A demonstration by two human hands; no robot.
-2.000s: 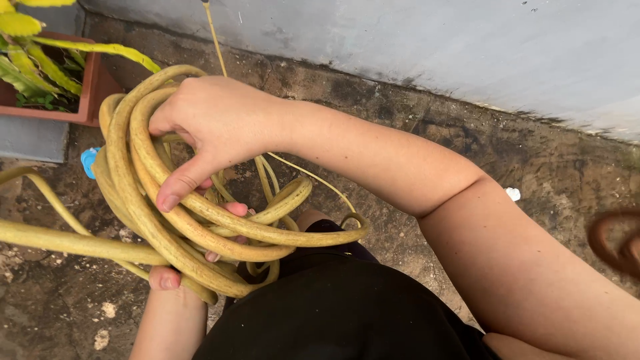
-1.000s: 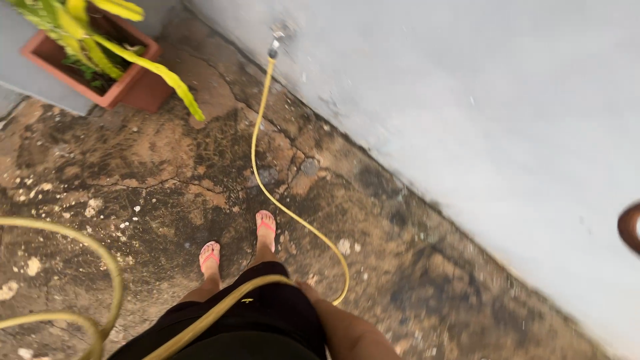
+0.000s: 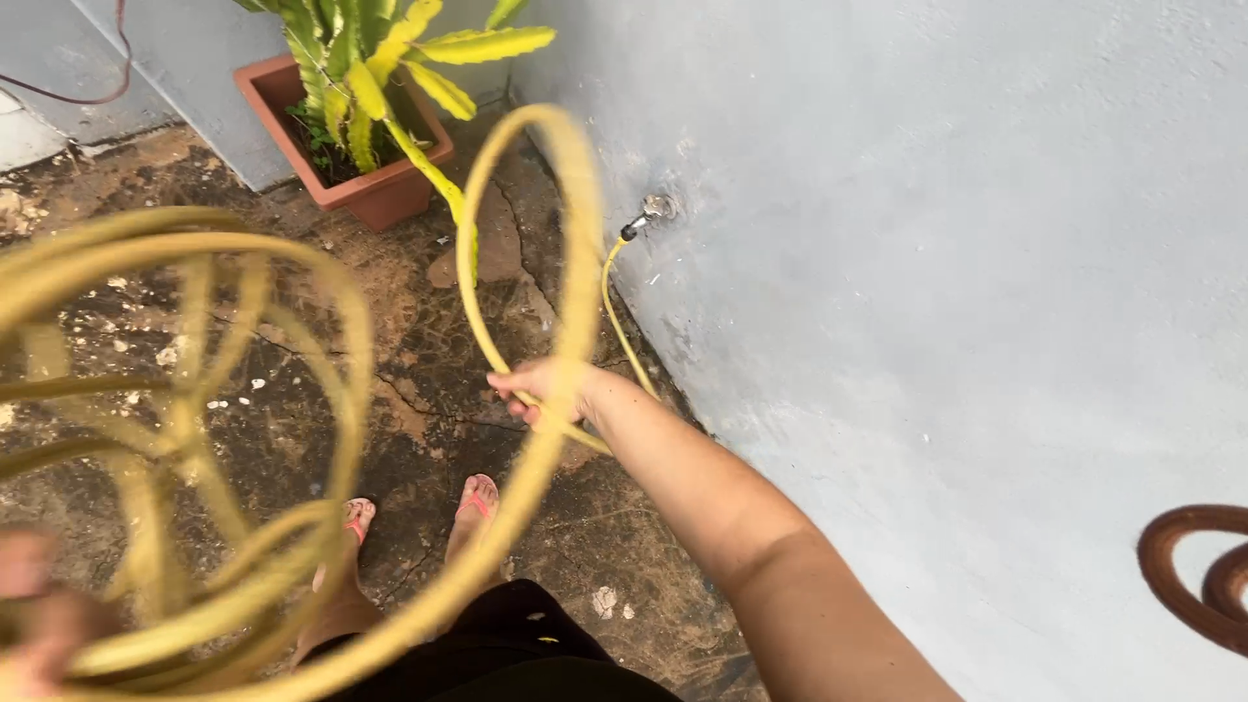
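Observation:
A yellow garden hose (image 3: 575,273) forms one tall loop in the middle of the head view, and my right hand (image 3: 546,390) is closed on the hose at the loop's lower part. More coils of the hose hang blurred at the left, gathered at my left hand (image 3: 49,604), which grips them near the lower left edge. Beyond my right forearm, the thin end of the hose runs up to a tap (image 3: 643,219) on the wall, joined by a black connector (image 3: 629,233).
A terracotta-coloured rectangular planter (image 3: 385,195) with a cactus-like plant (image 3: 361,97) stands against the wall (image 3: 926,244). Below me are my feet in pink flip-flops (image 3: 475,502) on cracked, stained ground (image 3: 429,351). A brown curled object (image 3: 1170,575) is at the right edge.
The coils bunched between both hands two seconds ago are now spread apart, with my right hand raising a separate loop. The view has shifted towards the tap and planter.

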